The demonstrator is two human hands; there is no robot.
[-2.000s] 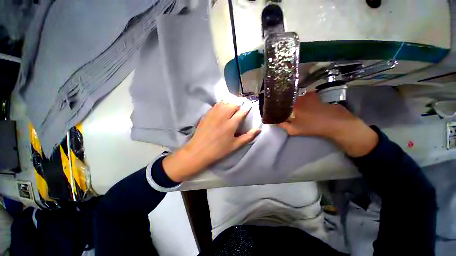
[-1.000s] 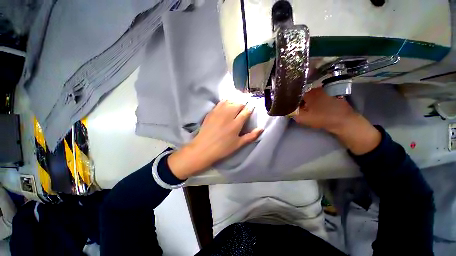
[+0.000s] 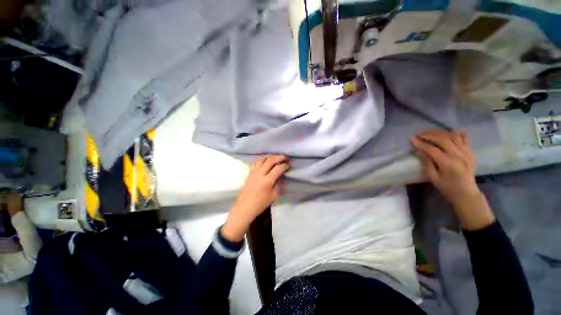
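Observation:
The grey garment panel (image 3: pixel 307 138) lies in loose folds on the machine bed, partly under the sewing machine head (image 3: pixel 406 37). The presser foot area (image 3: pixel 326 77) is brightly lit, with a small yellow-brass block (image 3: pixel 351 87) just right of it. My left hand (image 3: pixel 261 181) is at the panel's front edge, its fingers curled on the cloth; the thumb is hidden. My right hand (image 3: pixel 449 160) lies on the right part of the panel, fingers slightly spread and bent.
A bundle of grey pieces (image 3: pixel 160 55) lies at upper left. Black-and-yellow tape (image 3: pixel 140 175) marks the table (image 3: pixel 184 175) at left. White cloth (image 3: pixel 344 237) covers my lap. Grey pieces (image 3: pixel 517 215) hang beyond the edge at lower right. Another person's arm (image 3: pixel 23 231) shows at far left.
Both hands have moved away from the needle area, the left toward the front edge and the right outward to the right. The view has shifted, and the presser foot area is now uncovered.

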